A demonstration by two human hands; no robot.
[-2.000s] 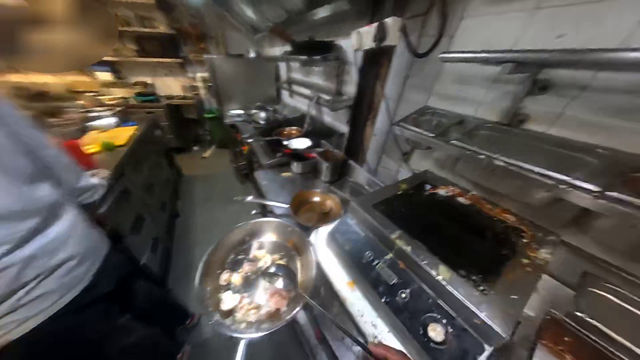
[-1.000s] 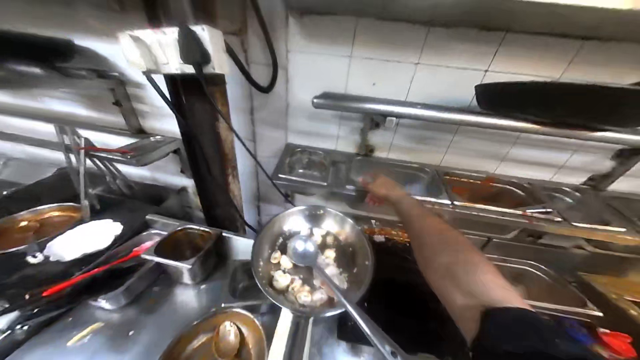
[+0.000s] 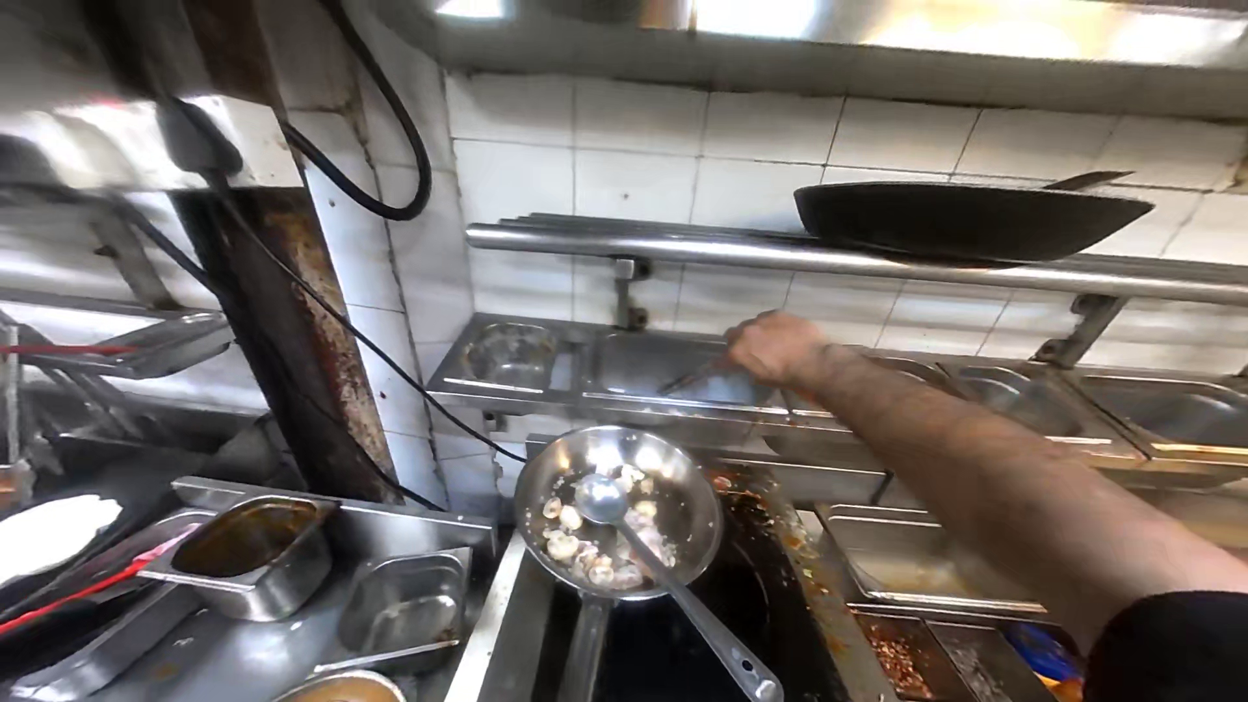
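My right hand (image 3: 775, 349) reaches over the steel ledge along the tiled wall, its fingers closed on a thin utensil (image 3: 697, 375) whose far end points down into a steel insert pan (image 3: 634, 366); what kind of utensil is unclear. Below stands a stainless steel frying pan (image 3: 692, 546) with sliced mushrooms (image 3: 564, 546) and other pale pieces. A steel ladle (image 3: 602, 499) rests in this pan, bowl down, its handle slanting over the near right rim. No hand is seen on the pan's handle (image 3: 585, 648). My left hand is out of view.
A black wok (image 3: 965, 222) sits on the wall shelf (image 3: 702, 244). To the left are a steel container of sauce (image 3: 244, 546), an empty-looking insert (image 3: 405, 604) and a hanging black cable (image 3: 390, 366). Open trays (image 3: 892, 648) lie at the lower right, below my forearm.
The view has swung right, to the wall and ledge. The right hand, near the ladle handle's end two seconds ago, is now above the ledge with a thin utensil.
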